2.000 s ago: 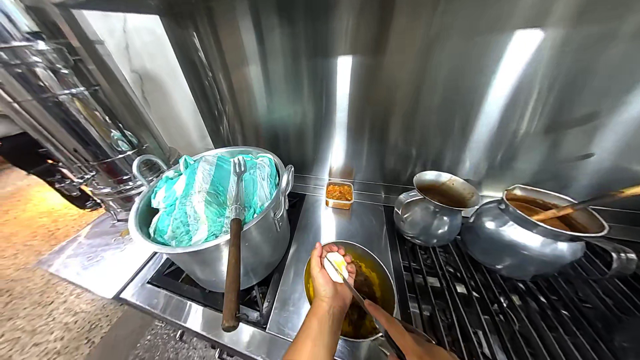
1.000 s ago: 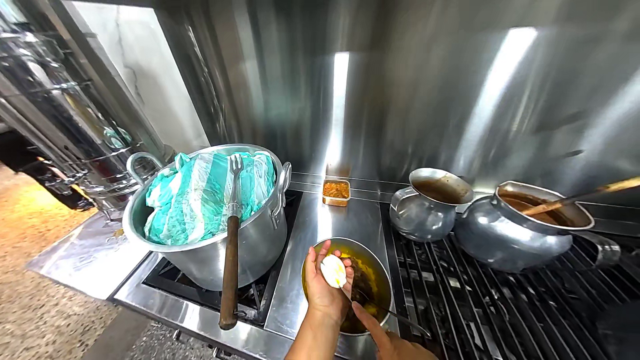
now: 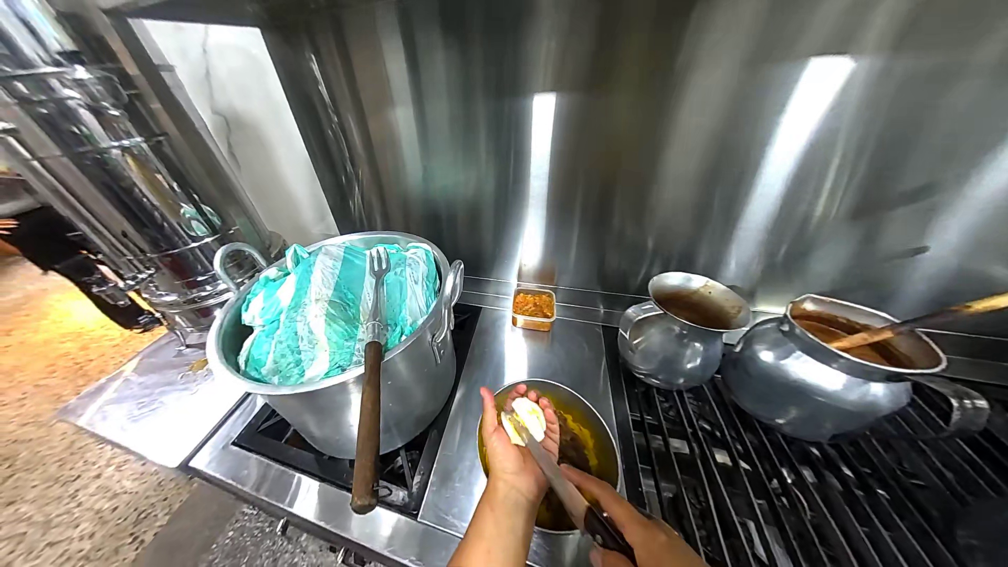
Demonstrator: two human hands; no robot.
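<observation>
My left hand [image 3: 516,457] is palm up over a round metal bowl [image 3: 613,441] and cups a white and yellow piece of food [image 3: 526,420], perhaps boiled egg. My right hand [image 3: 642,528] grips the dark handle of a knife [image 3: 561,487]; its blade reaches across my left palm, with the tip at the white food. Yellow and dark brown contents [image 3: 581,441] show inside the bowl, which stands on the steel counter. Both hands hide part of the bowl.
To the left stands a large aluminum pot [image 3: 394,405] with green-and-white plastic [image 3: 331,307] inside and a wooden-handled fork [image 3: 370,417] across its rim. A small food container [image 3: 534,307] sits behind. At right, two metal jugs [image 3: 673,346] [image 3: 819,394] stand by the grates [image 3: 740,480]. A person's leg [image 3: 102,291] shows far left.
The white food has opened into a flatter, split shape in my left palm. The knife blade, lower beside the palm one second ago, now lies across it with its tip at the food.
</observation>
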